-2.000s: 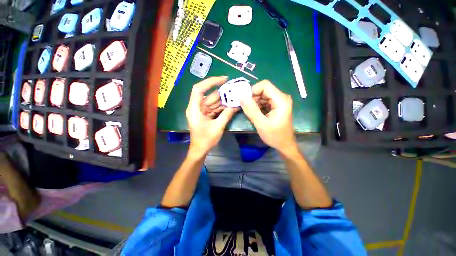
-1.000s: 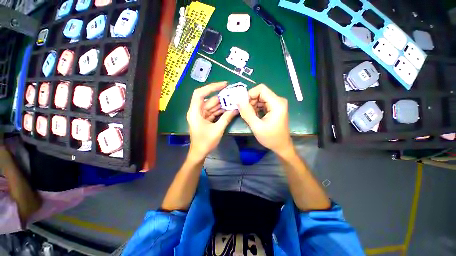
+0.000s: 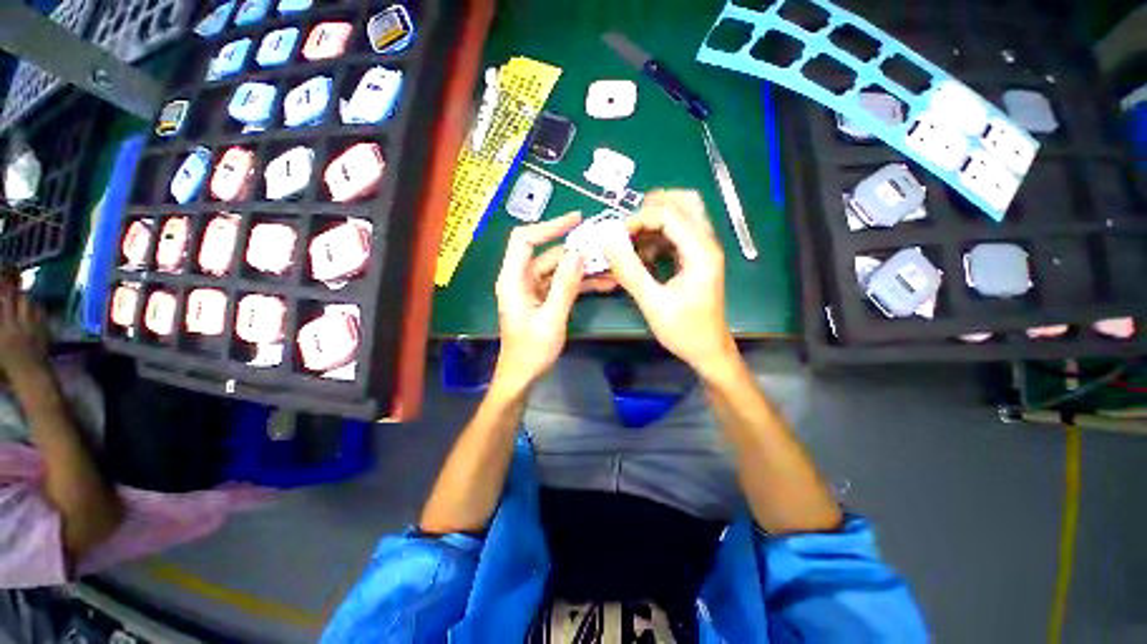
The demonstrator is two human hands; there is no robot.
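Note:
A small white square piece (image 3: pixel 594 247) is held between both hands over the near part of the green mat. My left hand (image 3: pixel 538 296) grips its left side with thumb and fingers. My right hand (image 3: pixel 677 274) is at its right side, thumb and fingertips pinched together at its upper right edge. The fingers hide much of the piece, and its inside cannot be made out. A white back cover (image 3: pixel 611 99), a white irregular part (image 3: pixel 610 170), a grey-white cover (image 3: pixel 528 195), a dark square cover (image 3: pixel 551 137) and a thin stick (image 3: pixel 569 184) lie beyond the hands.
Silver tweezers (image 3: pixel 730 198) and a dark-handled tool (image 3: pixel 676 88) lie on the mat. A yellow label strip (image 3: pixel 494 169) is at left. Black foam trays stand left (image 3: pixel 239 371) and right (image 3: pixel 818 252); a light-blue gasket sheet (image 3: pixel 824 55) overlaps the right one. A person's arm (image 3: pixel 63 428) is at far left.
The view has shifted, so the bench items appear further right or lower. My right fingertips have moved up to the piece's upper right edge. The piece stays between both hands.

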